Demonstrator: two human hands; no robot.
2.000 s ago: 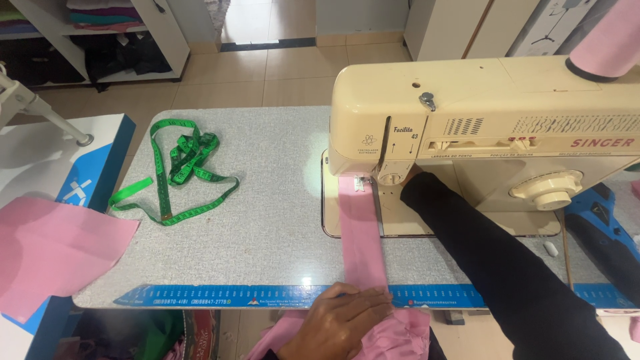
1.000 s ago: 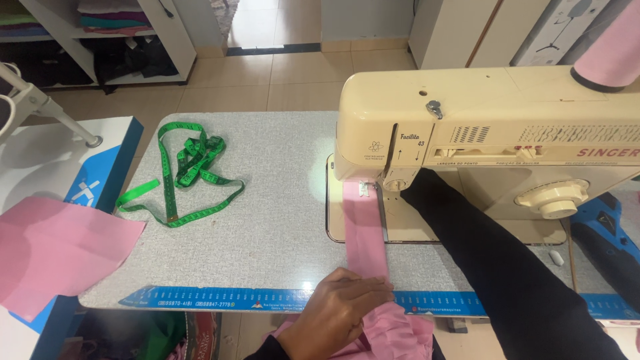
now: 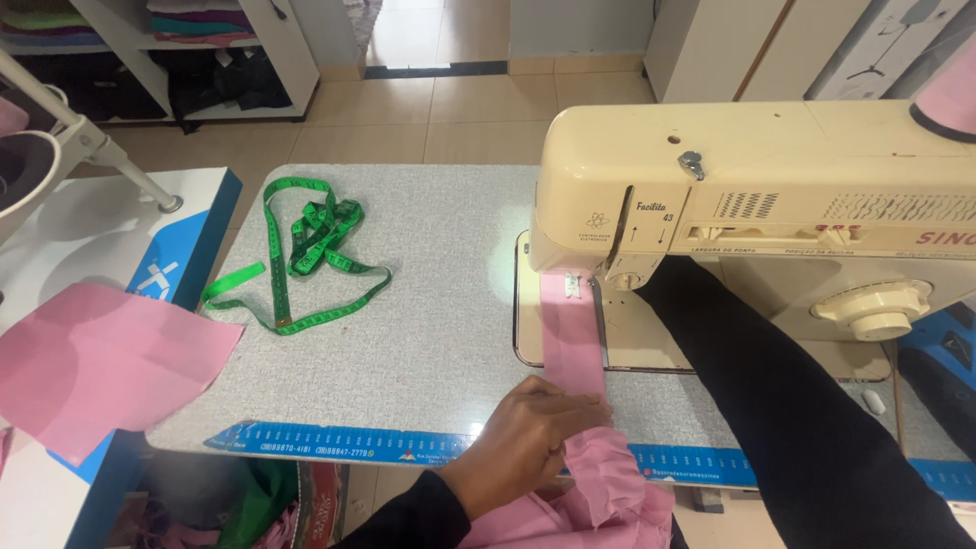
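Observation:
A cream Singer sewing machine [image 3: 732, 183] stands at the right of the grey table. A folded pink fabric strip [image 3: 572, 335] lies flat under its presser foot and runs toward me. My left hand [image 3: 534, 435] grips the strip near the table's front edge, fingers closed over it. Below that hand the pink fabric [image 3: 610, 480] bunches up and hangs over the edge. My right arm, in a black sleeve, reaches under the machine's arm, and the machine hides the right hand behind the needle area.
A tangled green measuring tape [image 3: 328, 236] lies left of the machine. Farther left, a pink fabric piece [image 3: 114, 366] rests across two tables. A blue printed ruler strip [image 3: 343, 442] lines the front edge. A pink thread cone [image 3: 949, 99] tops the machine.
Both hands keep about the same places, the left on the strip by the front edge and the right out of sight behind the machine.

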